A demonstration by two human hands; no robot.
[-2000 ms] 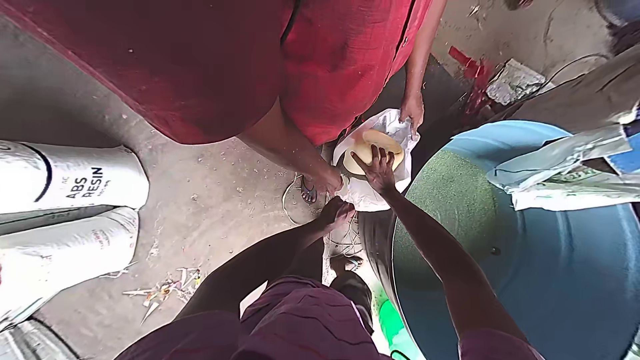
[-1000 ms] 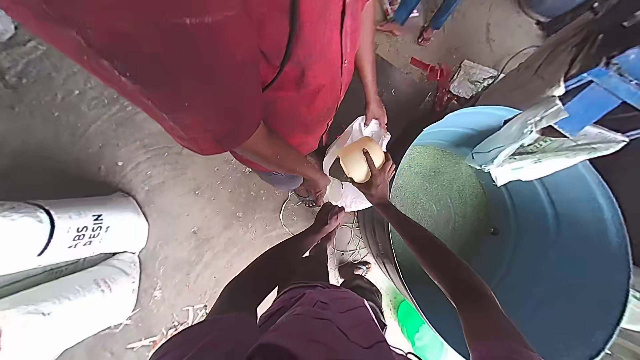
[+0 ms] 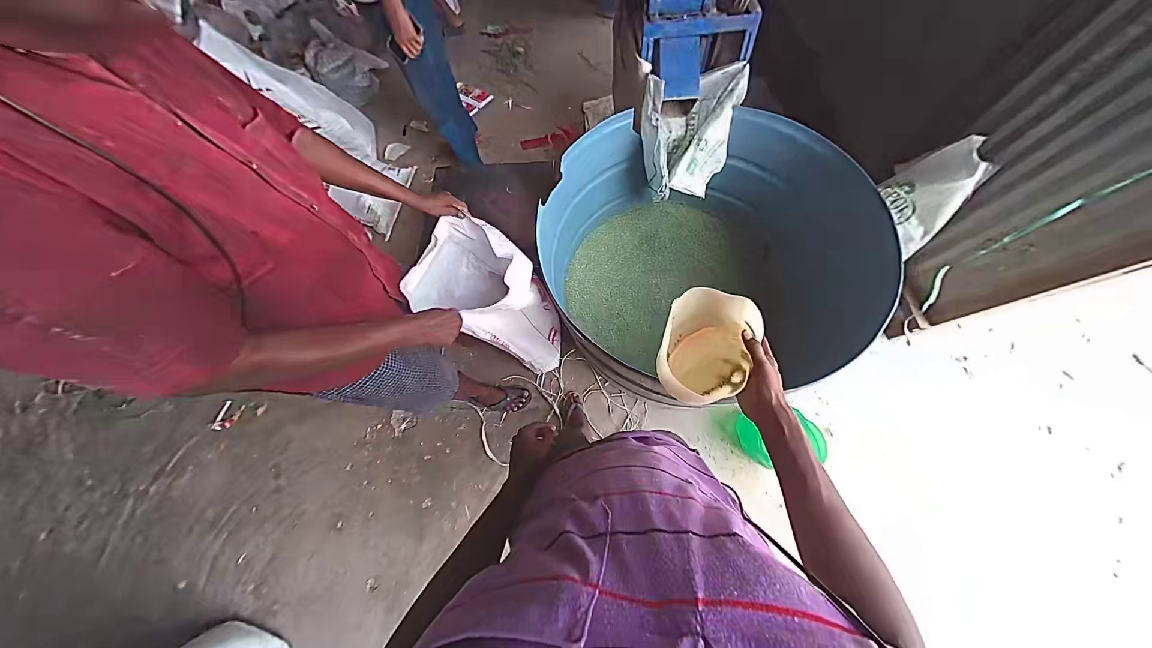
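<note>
My right hand (image 3: 763,371) grips the edge of a cream plastic scoop-like container (image 3: 711,346), tilted so its hollow inside shows, over the near rim of a large blue drum (image 3: 810,225). Green granules (image 3: 648,261) cover the drum's bottom. My left hand (image 3: 533,443) hangs low beside my purple checked garment, with nothing visible in it; its fingers look curled. Left of the drum, a co-worker's two hands (image 3: 438,326) spread the mouth of a white woven sack (image 3: 517,324), whose contents cannot be seen.
The co-worker in red (image 3: 180,225) stands close on the left. A blue metal frame (image 3: 679,40) with a hanging sack piece (image 3: 697,135) rises behind the drum. Loose strings (image 3: 612,396) lie by the feet, and a green basin (image 3: 754,439) sits below the drum. Another person stands farther back.
My right hand has moved with the cream container from the white sack's mouth to over the drum's near side. My left hand has drawn away from the sack. The view has swung right.
</note>
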